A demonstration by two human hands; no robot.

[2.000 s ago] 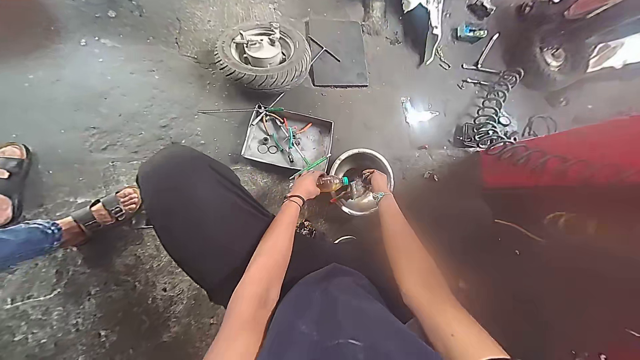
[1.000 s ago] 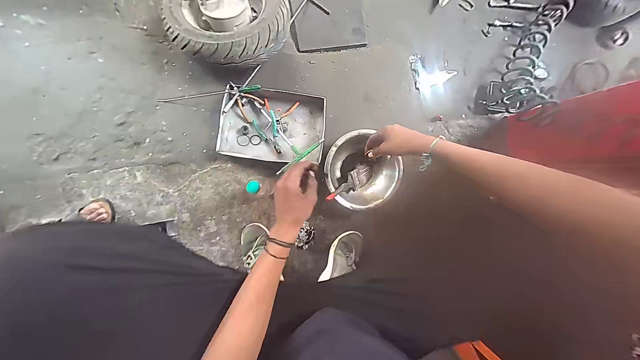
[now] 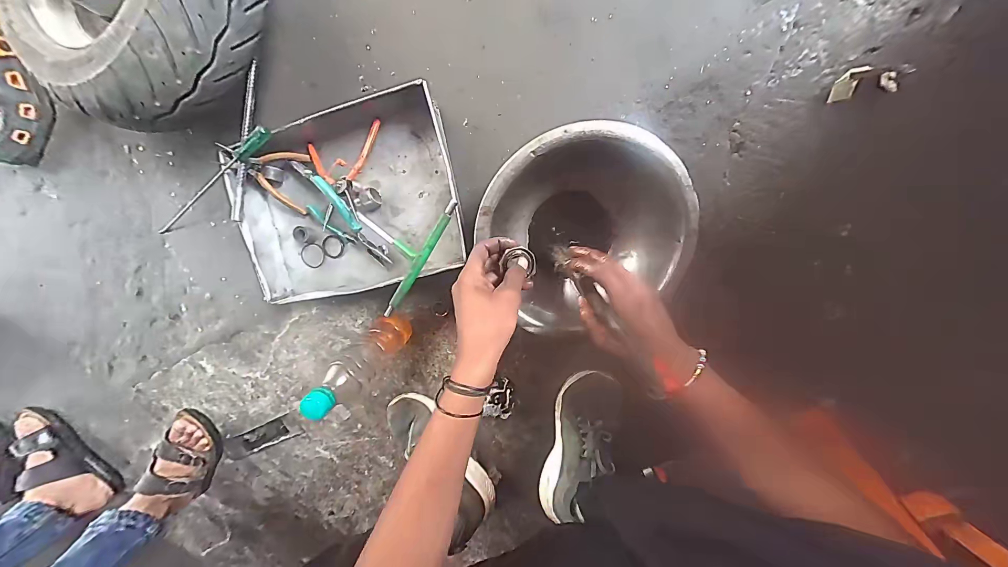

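My left hand (image 3: 492, 303) pinches a small metal ring (image 3: 517, 262), perhaps a bearing, at the near left rim of a round metal bowl (image 3: 677, 181). Over the bowl's near part, my right hand (image 3: 626, 303) is closed around a brush (image 3: 568, 258) whose bristles point at the ring; motion blurs it. Dark liquid (image 3: 571, 216) lies in the bowl. A clear plastic bottle (image 3: 354, 366) with a teal cap and some orange liquid lies on the floor left of my left wrist.
A metal tray (image 3: 429, 165) left of the bowl holds pliers (image 3: 339, 201), rings and a green-handled tool (image 3: 423, 256) across its edge. A tyre (image 3: 181, 71) is at the upper left. Another person's sandalled feet (image 3: 185, 453) stand at the lower left, and my shoes (image 3: 571, 449) are below the bowl.
Two seconds ago the bottle was in my left hand over the bowl; now it lies on the floor. My left hand has taken the ring, and my right hand the brush that lay in the bowl.
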